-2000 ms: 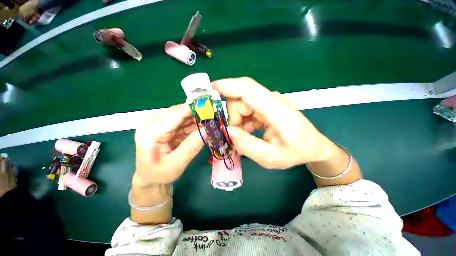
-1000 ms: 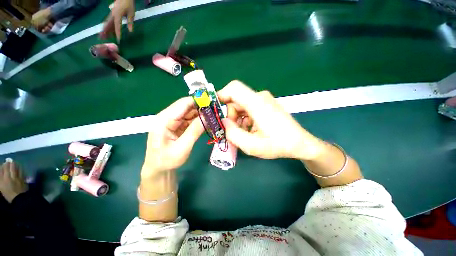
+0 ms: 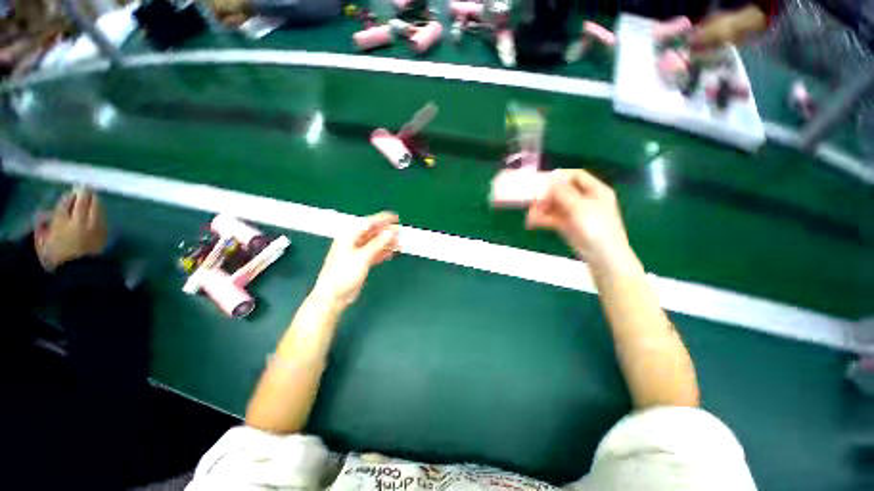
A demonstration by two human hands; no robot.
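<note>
A pink hair dryer unit point(image 3: 517, 186) is over the green belt in front of me, blurred, its barrel lying crosswise and its handle pointing away with a yellow-green part at the tip. My right hand point(image 3: 575, 206) pinches the barrel's right end with fingertips and thumb. My left hand point(image 3: 359, 251) is near the white rail, fingers slightly curled and apart, holding nothing. I cannot tell whether the unit touches the belt.
Another pink unit point(image 3: 393, 149) lies on the belt. Part-assembled units point(image 3: 228, 292) are piled on the worktop at left, beside a person's hand point(image 3: 75, 228). The white rail point(image 3: 460, 251) crosses ahead. A white tray point(image 3: 628, 81) with pink units is beyond the belt, with another person's hand over it.
My hands have parted. My right hand has carried the unit forward and right over the belt; my left hand has let go. The view has shifted, showing the tray and far worktop.
</note>
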